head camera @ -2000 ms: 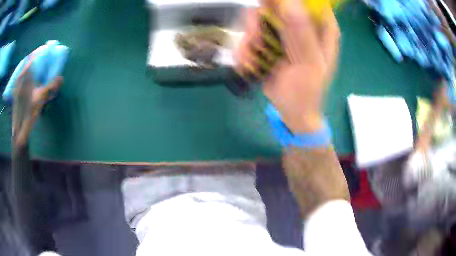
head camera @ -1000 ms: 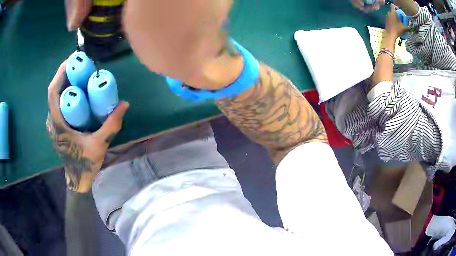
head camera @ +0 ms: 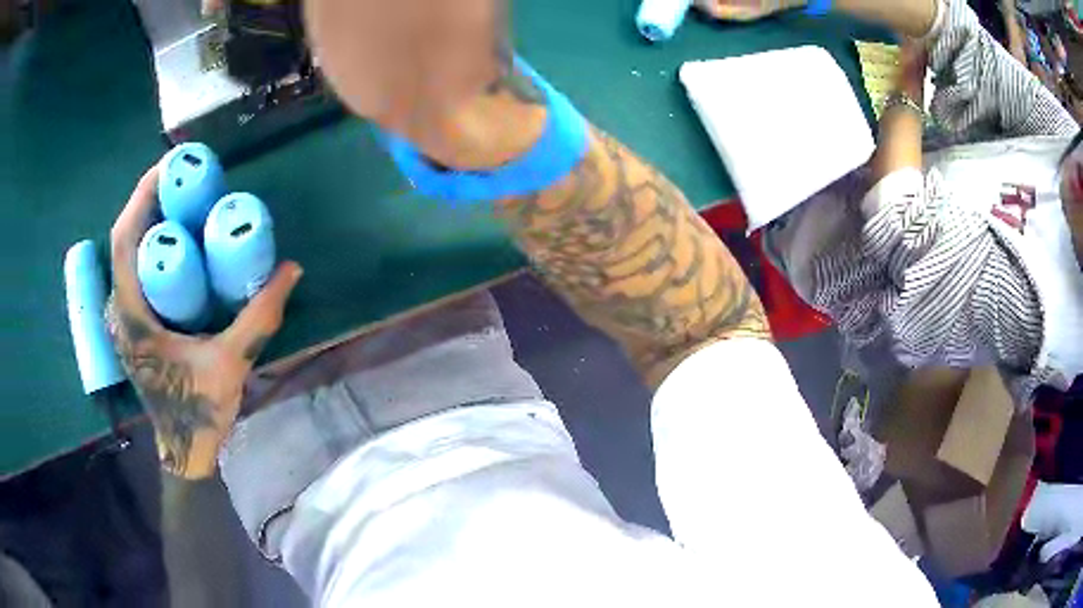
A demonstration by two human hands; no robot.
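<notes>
My left hand (head camera: 184, 362) holds three light-blue housings (head camera: 240, 247) upright in a cluster, their rounded ends with dark slots facing up. My right hand (head camera: 416, 77) is at the top, blurred and cut off by the frame edge. It is on the dark grip of the electric screwdriver (head camera: 264, 42), which is mostly cut off; its bit cannot be made out. The grip is in front of the off-white screw feeder (head camera: 190, 71), beyond the housings. Another light-blue housing (head camera: 90, 318) lies on the bench left of my left hand, with a thin dark piece at its near end.
The green bench (head camera: 356, 255) has its front edge below my hands. A white pad (head camera: 784, 131) lies at its right edge. A co-worker in striped sleeves (head camera: 950, 261) sits at the right; a hand is near another blue housing (head camera: 660, 17). An open cardboard box (head camera: 950, 463) stands below.
Since one second ago, my right hand and the screwdriver have moved up, away from the held housings to the feeder. Earlier, my left hand was at a blue pile on the far left.
</notes>
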